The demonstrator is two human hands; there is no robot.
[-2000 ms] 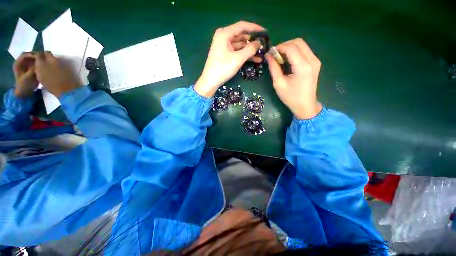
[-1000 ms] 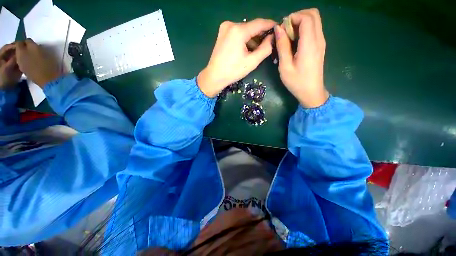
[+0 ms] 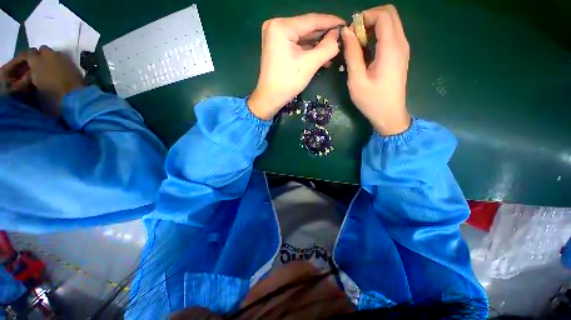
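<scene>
My left hand (image 3: pixel 291 59) pinches a dark part (image 3: pixel 321 31) between thumb and fingers, mostly hidden by them. My right hand (image 3: pixel 383 72) holds a short tan-yellow tool (image 3: pixel 359 29) upright between its fingers. My fingertips meet, or nearly meet, at the dark part. Below my hands, on the green bench, lie small round black parts with bright points on their rims: one (image 3: pixel 318 113), one just in front of it (image 3: pixel 317 140), and one (image 3: pixel 292 106) partly hidden by my left wrist.
A white dotted sheet (image 3: pixel 158 55) lies to the left. Beyond it are a neighbour's hands (image 3: pixel 53 72), white sheets (image 3: pixel 59 28) and dark parts (image 3: pixel 89 62). Clear crumpled plastic (image 3: pixel 529 240) and something red (image 3: pixel 483 214) are off the bench edge at right.
The whole view has shifted, so the sheets and loose parts sit higher. My hands have drawn together around the dark part, now seen more edge-on. The neighbour's sleeves have moved up.
</scene>
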